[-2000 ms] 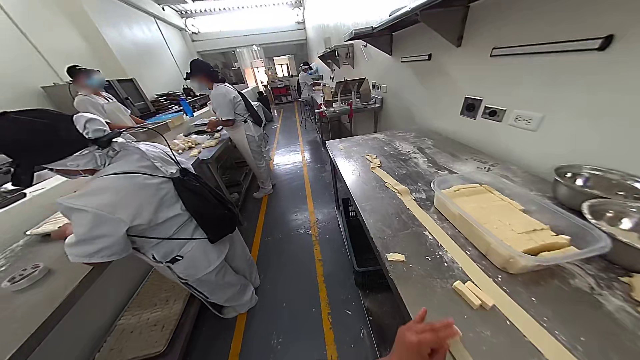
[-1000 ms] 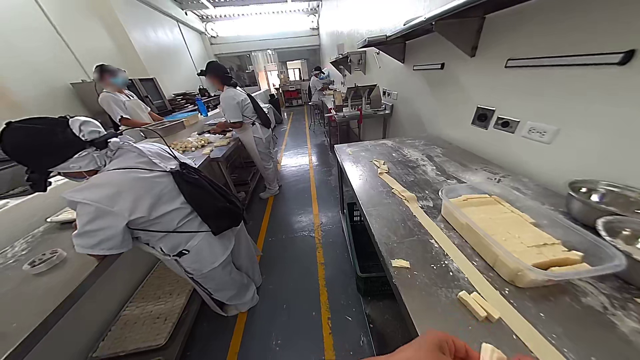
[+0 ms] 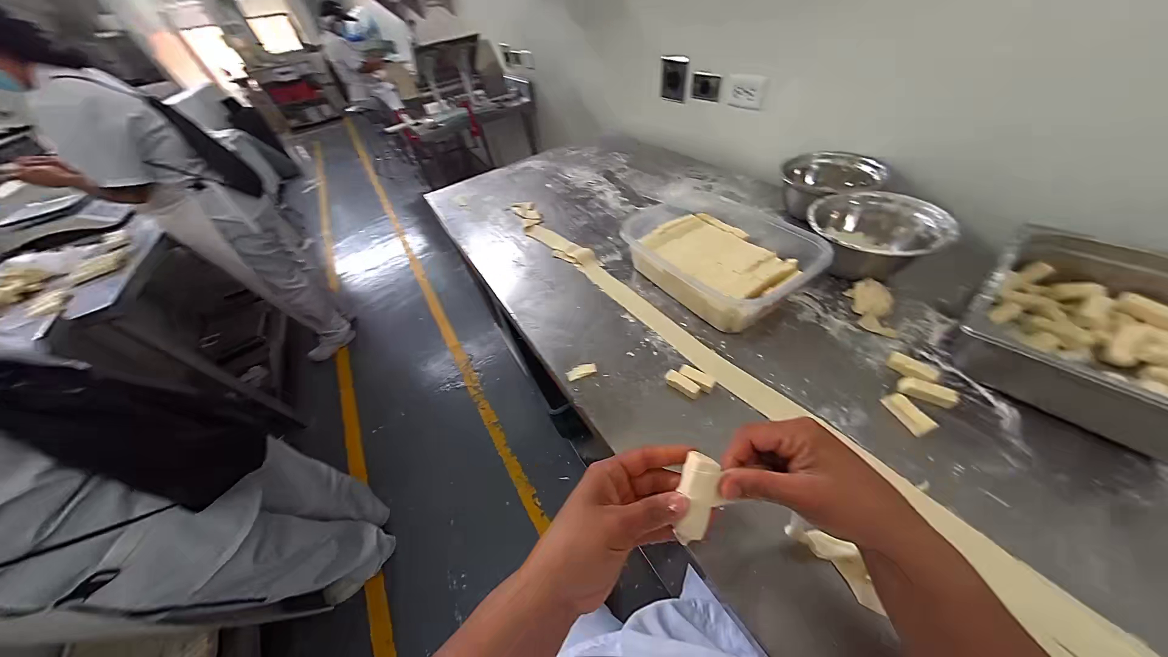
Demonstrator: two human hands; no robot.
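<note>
My left hand (image 3: 630,511) holds a pale stick, likely cheese, partly wrapped in dough (image 3: 698,497), above the near edge of the steel table (image 3: 630,411). The fingertips of my right hand (image 3: 789,474) pinch the dough at the stick's right side. A long flat dough strip (image 3: 657,319) runs diagonally along the table, passing behind and below my right hand. Two short sticks (image 3: 691,380) lie left of the strip, with a small dough scrap (image 3: 581,371) farther left. Several sticks (image 3: 922,391) rest to its right. A loose dough piece (image 3: 844,557) lies under my right wrist.
A plastic tub (image 3: 730,315) of pale slabs stands beyond the strip, near two steel bowls (image 3: 881,251). At right is a steel pan (image 3: 1049,356) of wrapped pieces. A co-worker (image 3: 173,146) stands at the left bench; another person's clothing (image 3: 228,538) is close at lower left.
The view has swung right and down, bringing the steel pan into sight. Both my hands now show fully at the wrapped stick; one second ago only part of a hand showed at the bottom edge.
</note>
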